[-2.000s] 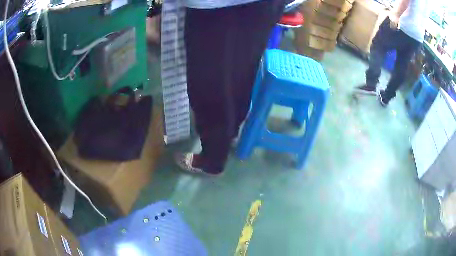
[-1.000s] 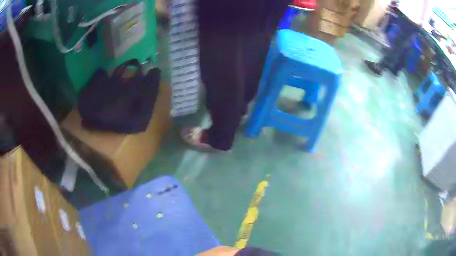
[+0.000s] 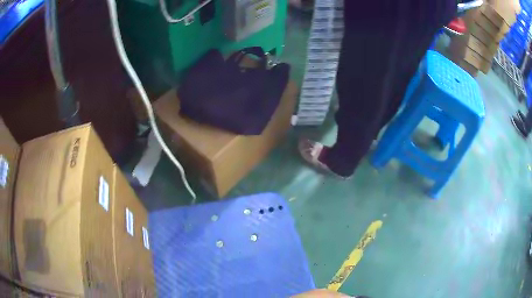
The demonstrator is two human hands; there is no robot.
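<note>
Brown product cartons (image 3: 52,215) stand side by side at the lower left, with small white barcode labels (image 3: 104,193) on their narrow sides. The nearest shows dark lettering and a dark printed picture. They stand beside the bare part of a blue platform deck (image 3: 233,262), which has small holes near its far end. A small piece of skin (image 3: 319,293) shows at the bottom edge, cut off by the frame; which hand or arm it belongs to cannot be told. No fingers are visible.
A dark bag (image 3: 233,96) lies on a plain carton (image 3: 245,157). A white cable (image 3: 140,87) hangs beside it. A person in dark trousers (image 3: 373,75) stands by label sheets (image 3: 321,64) and a blue stool (image 3: 452,81). A yellow line (image 3: 356,256) marks the green floor. Stacked cartons are farther back.
The view has swung left, so the cartons, deck, bag and stool sit farther right in the picture and more of the cartons shows. The skin at the bottom edge was absent two seconds ago.
</note>
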